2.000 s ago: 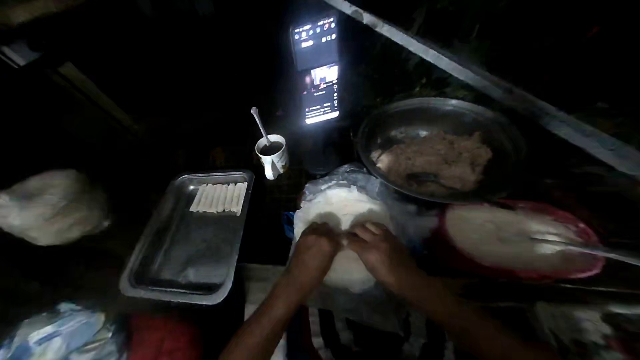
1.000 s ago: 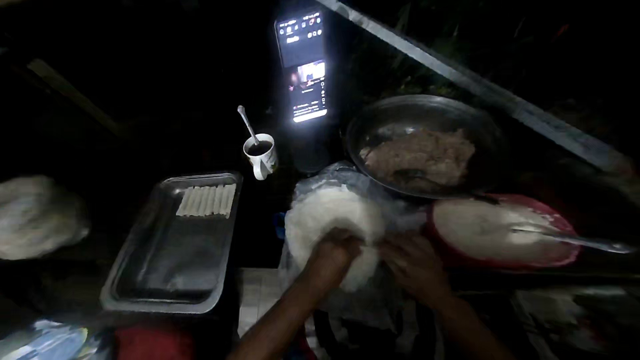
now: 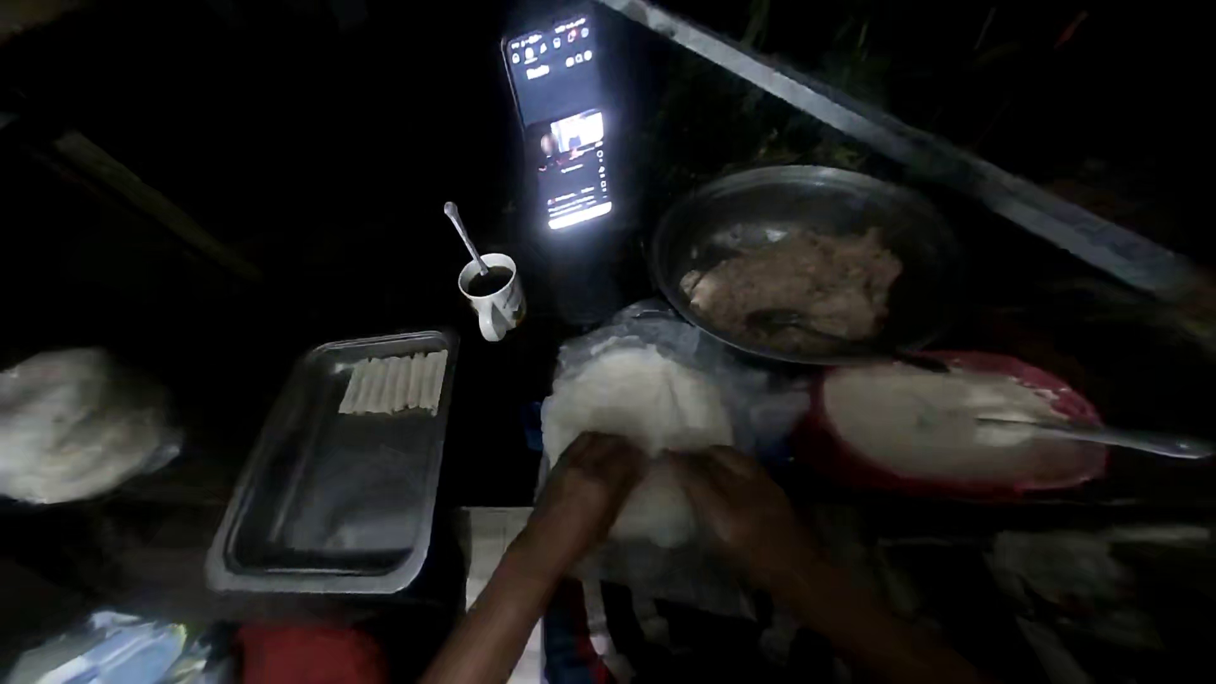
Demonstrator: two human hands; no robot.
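Note:
A round stack of thin, pale wrappers (image 3: pixel 636 389) lies on clear plastic in front of me. My left hand (image 3: pixel 597 480) rests on the left part of the top wrapper with its fingers curled. Opposite it, my right hand (image 3: pixel 717 484) touches the right part, its fingers bent inward. Both hands are blurred, and whether they pinch the wrapper's edge cannot be made out. To the left, a metal tray (image 3: pixel 432 513) holds a row of pale rolls (image 3: pixel 394 383) at its far end. Beyond the wrappers at the right stands a metal pan (image 3: pixel 807 176) with a brownish filling (image 3: pixel 807 285) and a dark spoon.
A red bowl (image 3: pixel 1092 465) of pale paste with a metal spoon (image 3: pixel 1130 439) is at the right. A mug (image 3: pixel 499 304) with a spoon stands beyond the tray, near a lit phone (image 3: pixel 560 123). A pale, plastic-wrapped bundle (image 3: pixel 76 423) is at far left.
My right hand has moved inward from the right edge of the wrappers and is closer to my left hand. The rolls in the tray look the same.

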